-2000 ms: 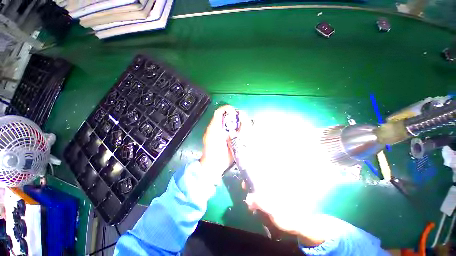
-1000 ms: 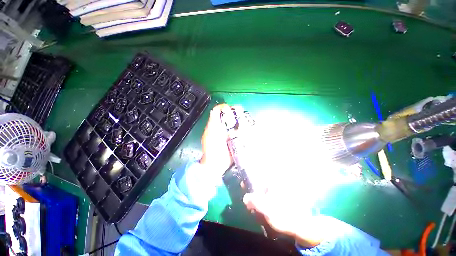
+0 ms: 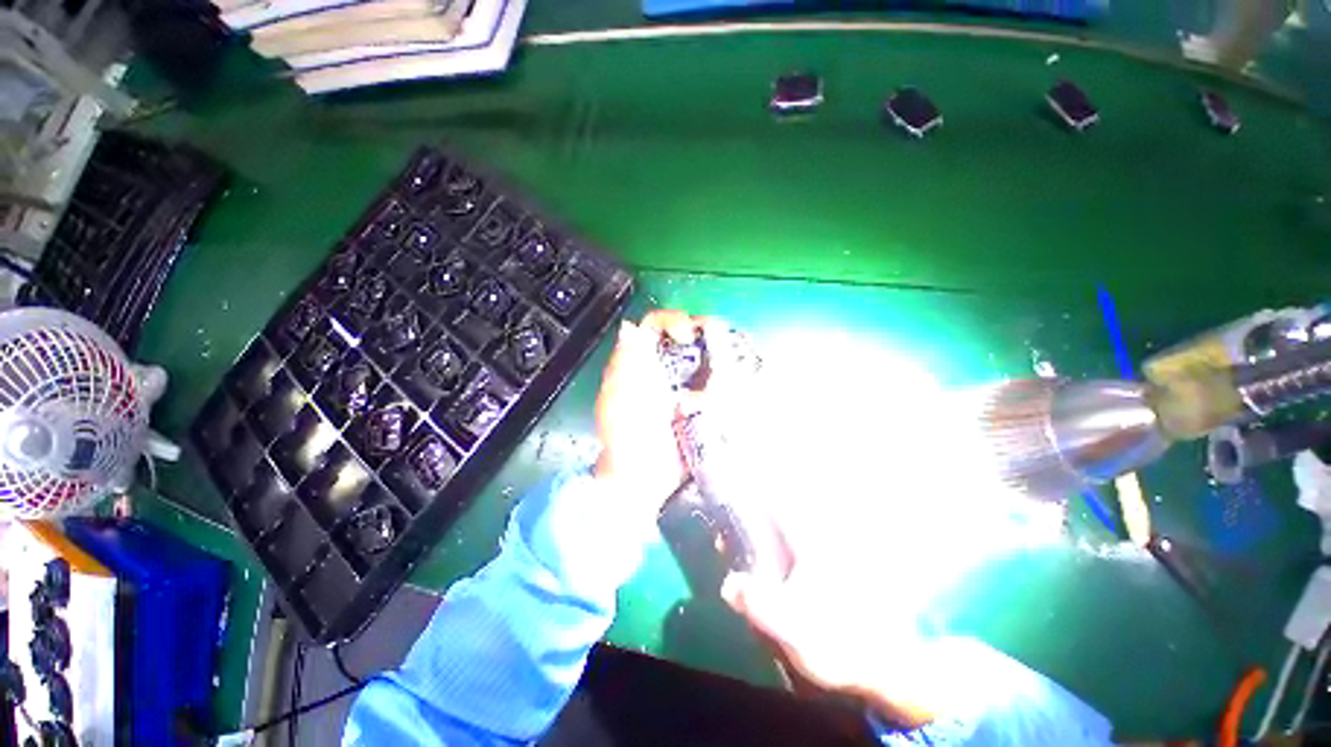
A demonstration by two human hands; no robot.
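Note:
My left hand [image 3: 637, 401] pinches a small dark square unit [image 3: 682, 359] with a shiny rim between its fingertips, at the left edge of the lamp glare. My right hand [image 3: 796, 620] grips a long, slim dark tool [image 3: 712, 504]. The tool slants up and left, with its upper end close below the unit; glare hides whether they touch. Part of my right hand is washed out. A thin pale-edged piece [image 3: 742, 350] shows faintly beside the unit.
A black pocket tray [image 3: 606, 314] lies left of my hands. A lamp head [image 3: 1058, 435] is close on the right. Several small dark units [image 3: 915, 111] line the far side. A fan [image 3: 66, 416] and blue bin [image 3: 175, 628] are at left.
The view has shifted slightly. Two more dark units now show along the far side, left of the earlier ones. The hands hold nearly the same pose.

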